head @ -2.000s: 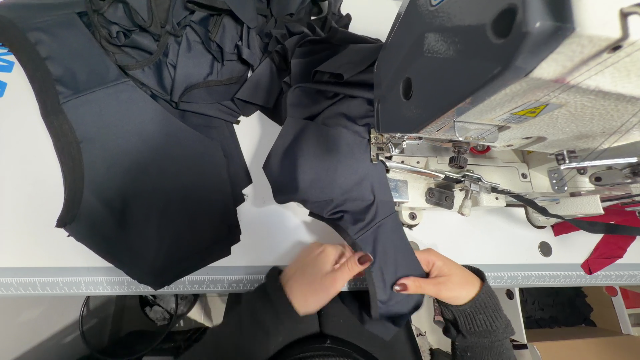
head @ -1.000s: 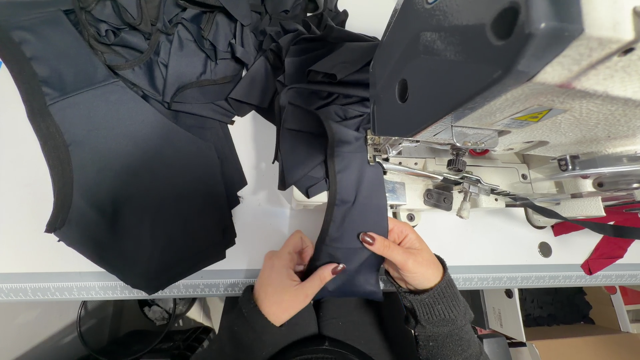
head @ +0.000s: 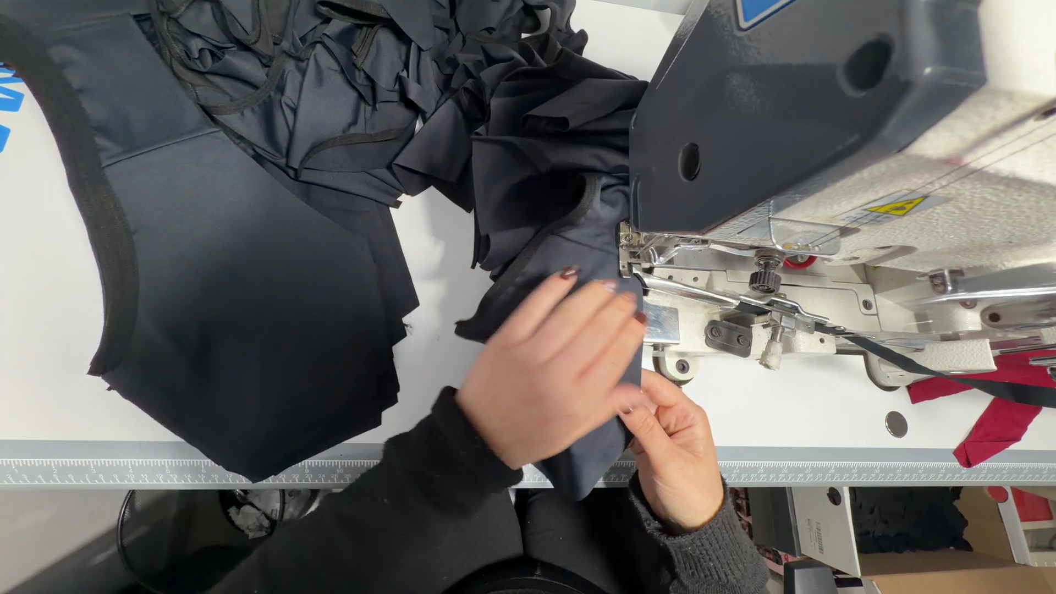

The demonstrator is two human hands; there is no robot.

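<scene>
Dark navy fabric [head: 569, 247] with a black bound edge runs under the presser foot [head: 629, 247] of a white and grey sewing machine [head: 808, 165]. My left hand [head: 553, 371] lies over this fabric, fingers spread and slightly blurred, just left of the foot. Below it my right hand [head: 672, 441] pinches the fabric's right edge between thumb and fingers near the table's front. A black tape [head: 916, 363] feeds from the right through a metal binder guide [head: 701, 290] towards the foot.
Stacked navy garment pieces [head: 256, 272] lie at left, beside a crumpled heap of bound pieces [head: 330, 91]. A ruler strip [head: 346, 473] lines the table edge. Red fabric [head: 998, 421] lies at right. Beneath are a wire bin [head: 132, 528] and a cardboard box [head: 940, 569].
My left hand has moved up from the fabric's lower end and now lies across it near the foot. My right hand stays at the fabric's right edge. The bound edge now slants to the lower left.
</scene>
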